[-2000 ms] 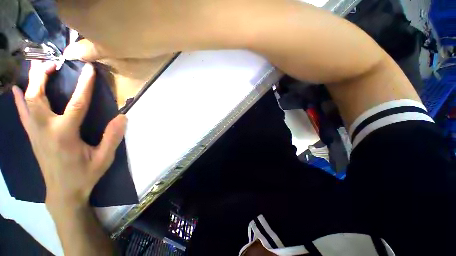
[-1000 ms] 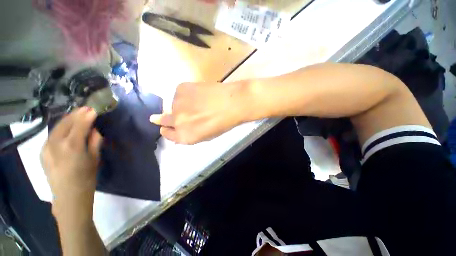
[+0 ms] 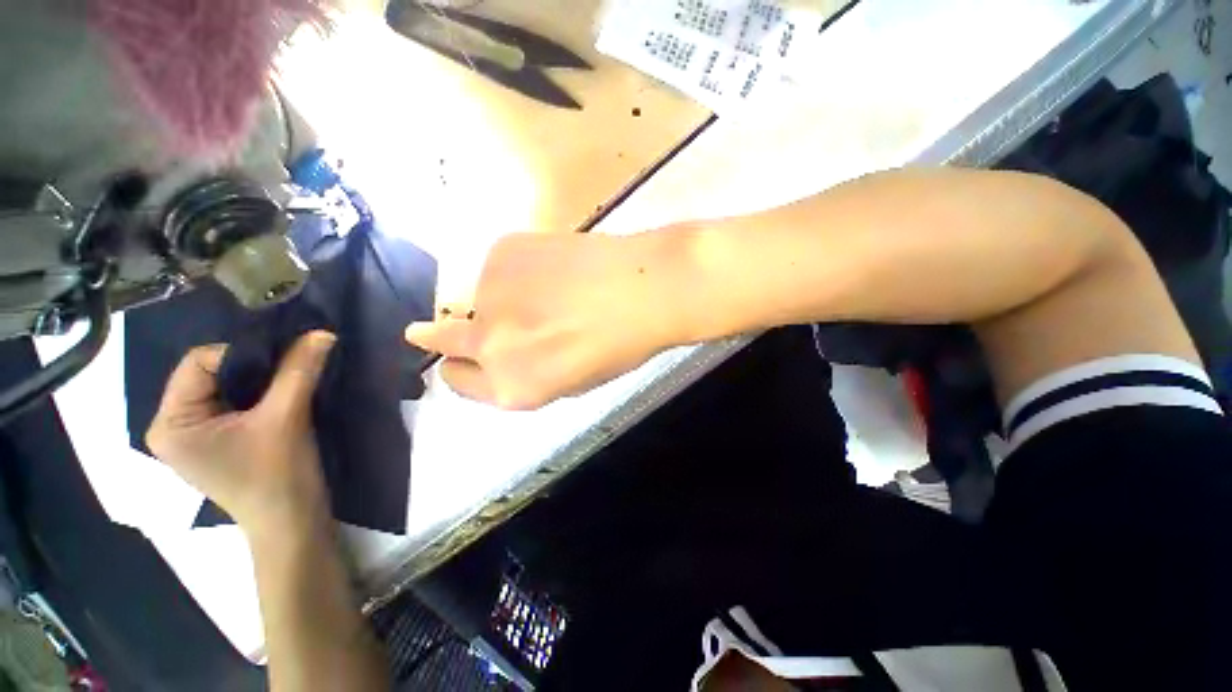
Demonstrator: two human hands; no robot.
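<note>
A black fabric piece (image 3: 372,439) lies under the lit presser foot area (image 3: 338,210), its lower part spread over the white table. My left hand (image 3: 250,426) pinches a raised, bunched fold of it between thumb and fingers, just below the machine's round fittings (image 3: 216,223). My right hand (image 3: 520,325) is at the fabric's right edge, fingers mostly curled and the index finger reaching towards the cloth. A small dark thing shows by its fingers; whether it is gripped cannot be told. The needle tip is hidden in glare.
Thread snips (image 3: 507,52) and a printed label sheet (image 3: 709,47) lie on the tan plate (image 3: 574,142) beyond my right hand. A pink-red bundle (image 3: 196,68) hangs at the machine head. A dark fabric pile (image 3: 1142,176) is at the far right, below the white table's edge (image 3: 568,460).
My left hand lay flat on the fabric, then rose beside the machine fittings; now it bunches the cloth. My right hand has drawn back from the presser foot to the fabric's right edge.
</note>
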